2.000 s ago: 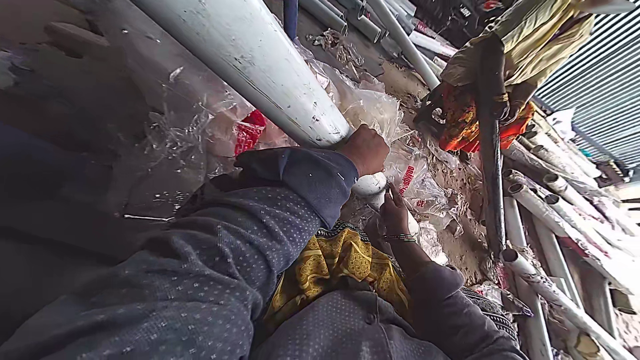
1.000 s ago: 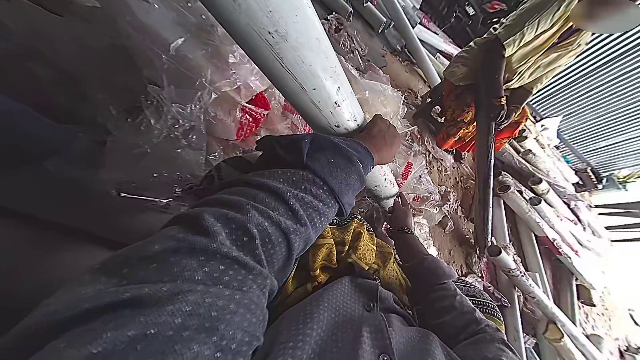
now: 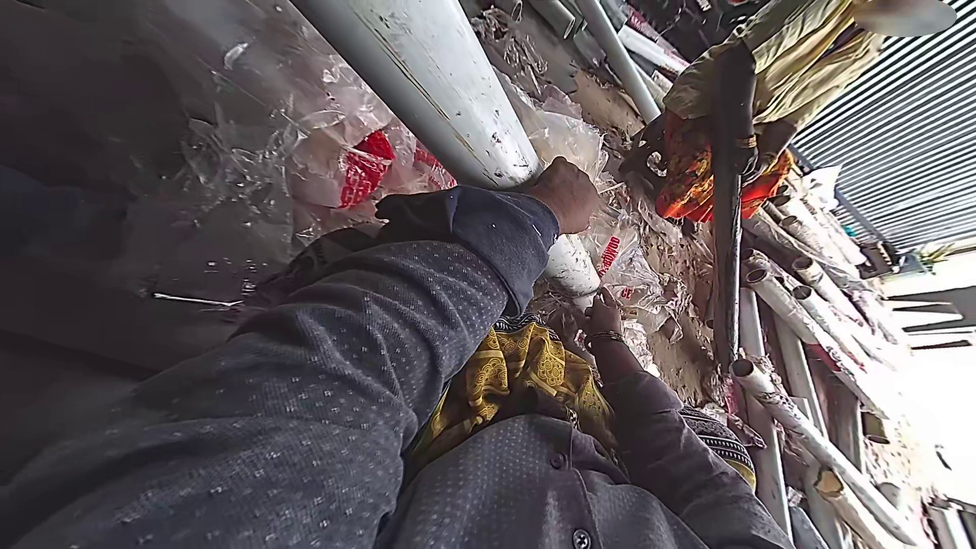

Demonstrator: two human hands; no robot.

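A long pale grey-white pipe with dark scuffs slants down from the top towards my lap. My left hand is curled over it near its lower part; its palm and fingertips are mostly hidden. Below that hand, a whitish section of the pipe shows, with a narrower white tip. My right hand, a bangle at its wrist, has its fingers against this tip; their hold is unclear. Crumpled clear plastic film with red print lies beside and beneath the pipe. Yellow patterned cloth covers my lap.
Another person in yellowish and orange clothing is at the upper right, with a hand at a dark upright pole. Several pipes lie along the right over littered ground. Other pipes lie at the top. Corrugated sheeting stands beyond.
The large pipe stands at a steeper slant in view than two seconds ago. My left hand stays on it, and my right hand stays near its tip.
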